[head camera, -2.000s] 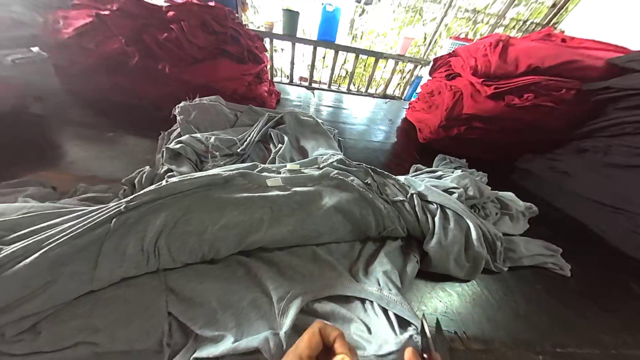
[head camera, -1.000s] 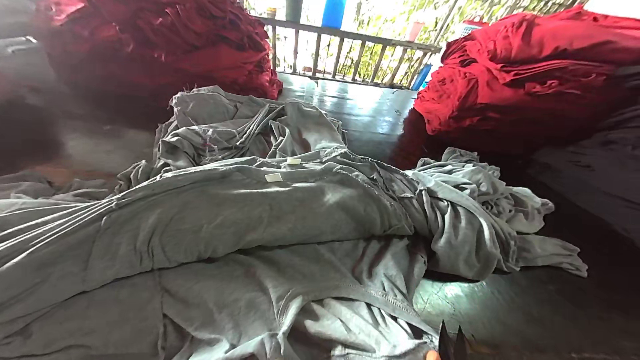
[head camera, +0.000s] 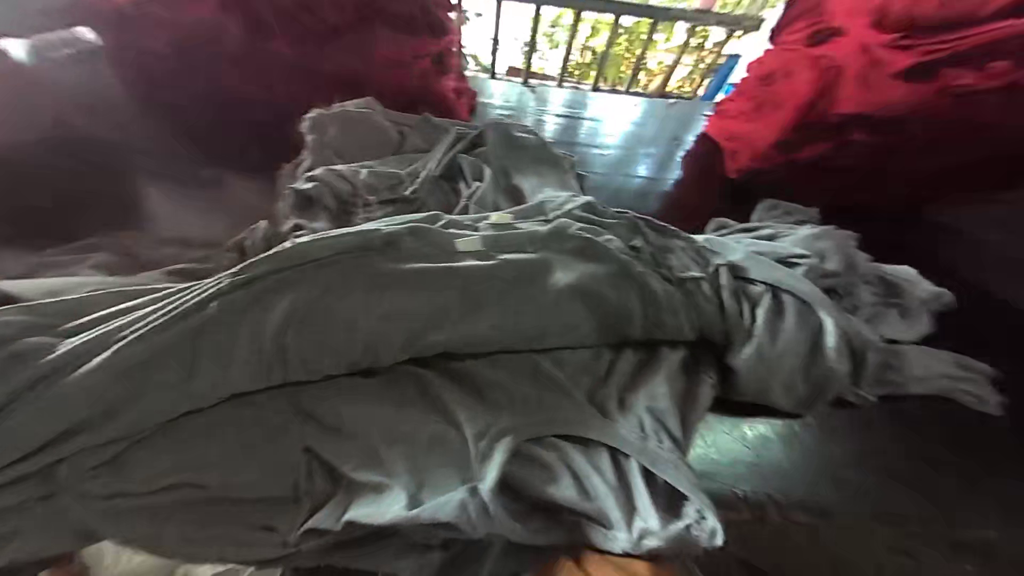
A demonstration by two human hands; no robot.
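A gray knit garment (head camera: 480, 408) lies in folds across the foreground, its ribbed neckband or armhole edge (head camera: 664, 464) curving at the lower right. Behind it, more gray garments are stacked with small pale labels (head camera: 470, 243) at their collars. Just a blurred strip of skin, seemingly my right hand (head camera: 600, 565), shows at the bottom edge, under the garment's edge; its fingers and anything in them are hidden. At the bottom left corner a small brownish patch may be my left hand, but it is too cut off to tell.
Large piles of red cloth stand at the back left (head camera: 280, 64) and back right (head camera: 872, 88). Bunched gray cloth (head camera: 832, 264) lies at the right on a dark, shiny tabletop (head camera: 768, 456). A railing (head camera: 608, 48) runs behind, with foliage beyond.
The dark pointed blades seen at the bottom right in both earlier frames are out of sight. The near garment's curved edge has shifted somewhat. The view is closer and lower.
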